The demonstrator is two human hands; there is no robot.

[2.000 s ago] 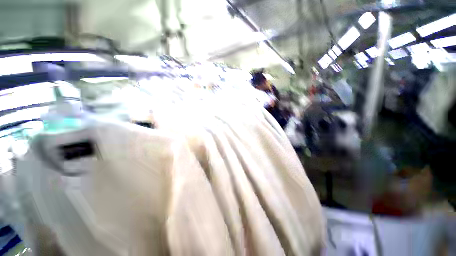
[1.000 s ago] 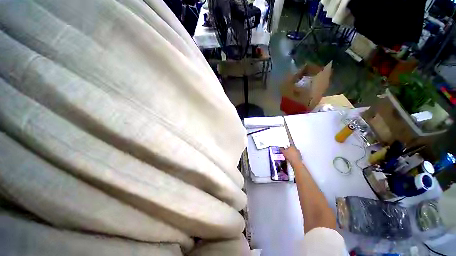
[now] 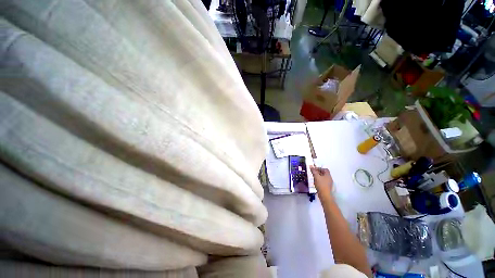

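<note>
Cream jackets (image 3: 135,125) hang in thick folds over the whole left half of the view. A phone with its screen lit (image 3: 299,174) lies on white papers (image 3: 278,176) at the table's left edge. My right hand (image 3: 322,178) is on the white table just right of the phone, fingers pointing towards it. The hand is small and blurred; whether its fingers hold something cannot be told. My left hand is not in view.
On the white table (image 3: 296,233) are a yellow cylinder (image 3: 368,144), a pale green ring (image 3: 362,177), a box with thread cones (image 3: 400,198) and a dark plastic-wrapped bundle (image 3: 394,234). An open carton (image 3: 327,95) stands beyond.
The view has swung down from the rail to the table. Over the last second my right hand has moved off the phone's upper right corner, slightly down along its right side.
</note>
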